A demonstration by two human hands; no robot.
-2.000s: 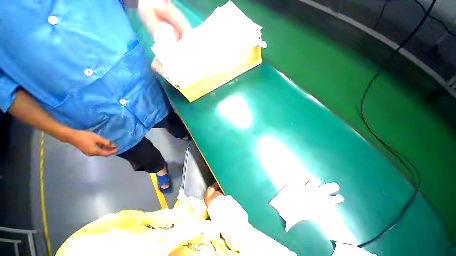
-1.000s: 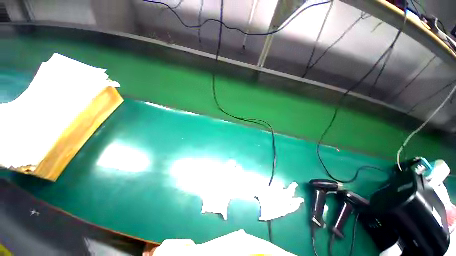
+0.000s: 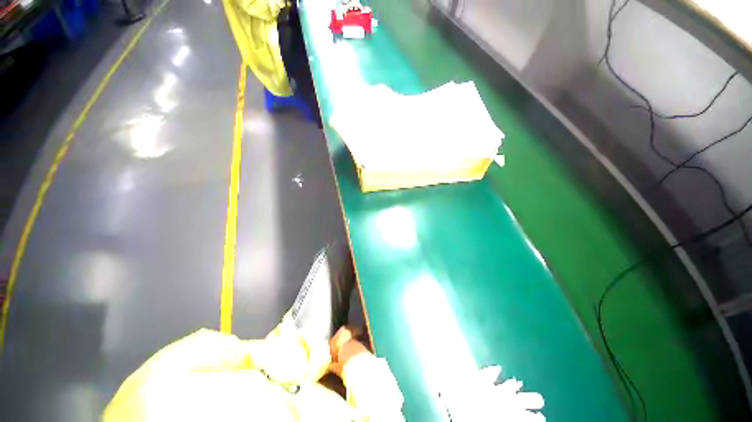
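Note:
A bare hand of mine, which looks like my right hand, is low by the bench's near edge, small and partly covered by my yellow sleeves. My left hand cannot be told apart there; its fingers and any hold are hidden. White gloves lie flat on the green bench at the bottom, overexposed and cut off by the picture's edge. Farther up the bench, a ragged white sheet stack lies over a yellow carton.
A small red item with white parts stands at the bench's far end. A person in a yellow smock is beside it, above a blue stool. Black cables hang at the right. Grey floor with yellow lines is on the left.
The view swung right, showing scanners and a black box, then back left along the bench. The blue-coated person beside the stack two seconds ago is out of view. The stack remains on the bench.

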